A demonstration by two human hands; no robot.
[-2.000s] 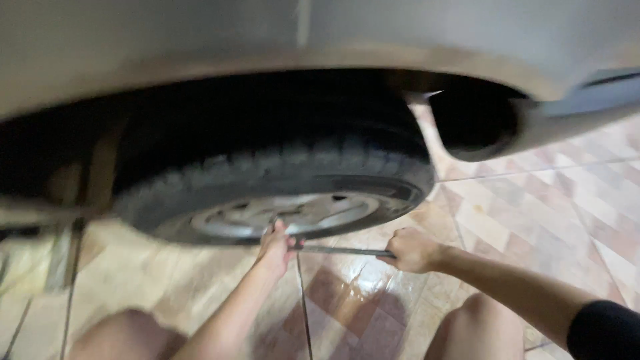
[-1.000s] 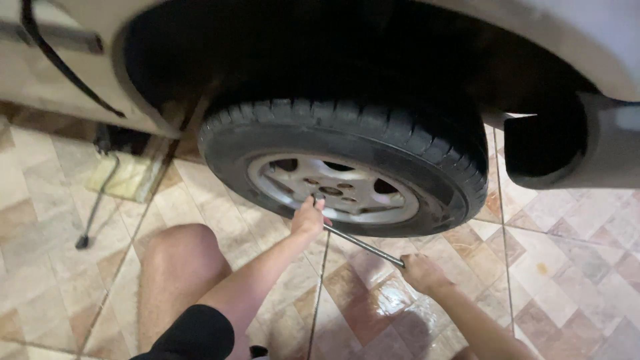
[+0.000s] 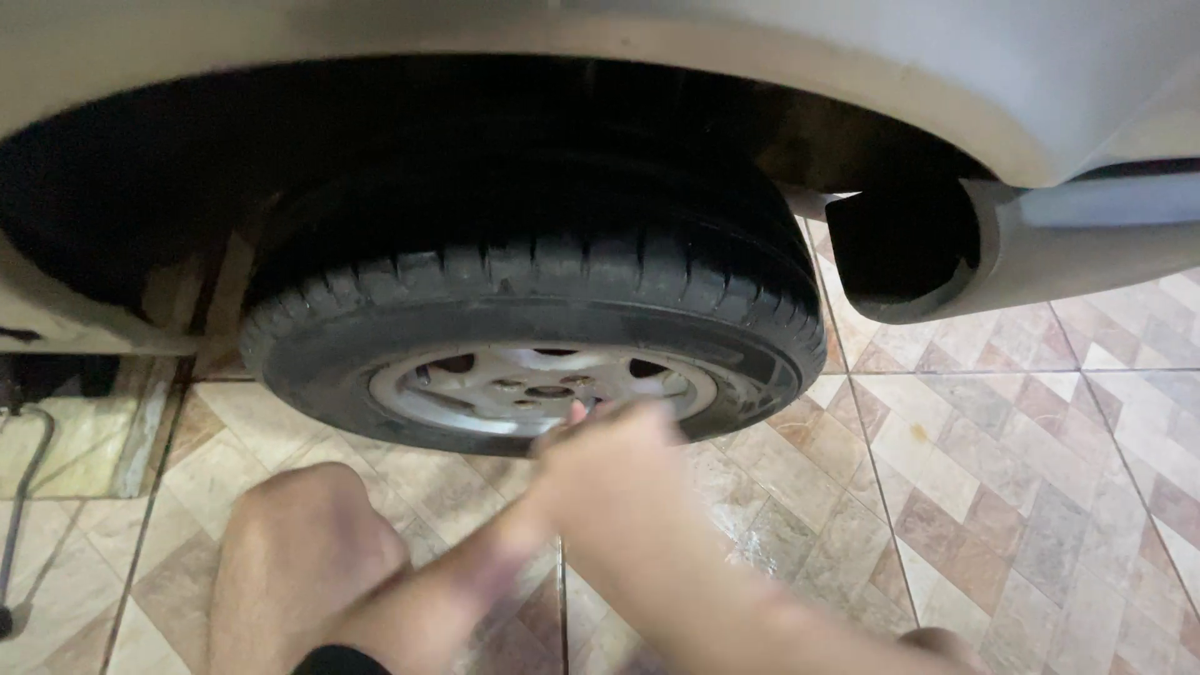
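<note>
A car wheel with a silver alloy rim (image 3: pixel 450 412) and a black tyre (image 3: pixel 562 281) sits in the wheel arch. My right hand (image 3: pixel 609 450) is at the lower edge of the rim, blurred, and hides most of my left hand (image 3: pixel 553 450), whose fingertips show close to the lug holes around the hub. The metal bar seen earlier between my hands is hidden, apart from a possible dark bit by the fingers. What each hand grips cannot be made out.
The car's fender (image 3: pixel 600 37) arches overhead, and the bumper end (image 3: pixel 1050 253) hangs at the right. At the left edge a bent metal rod (image 3: pixel 23 506) lies on the floor near a pale block (image 3: pixel 84 450). My knee (image 3: pixel 300 534) rests close to the tyre over patterned tiles (image 3: pixel 984 469).
My right hand has come from the bar's far end to the rim, beside my left hand. The bar, plain between the hands before, is out of sight. The view has shifted.
</note>
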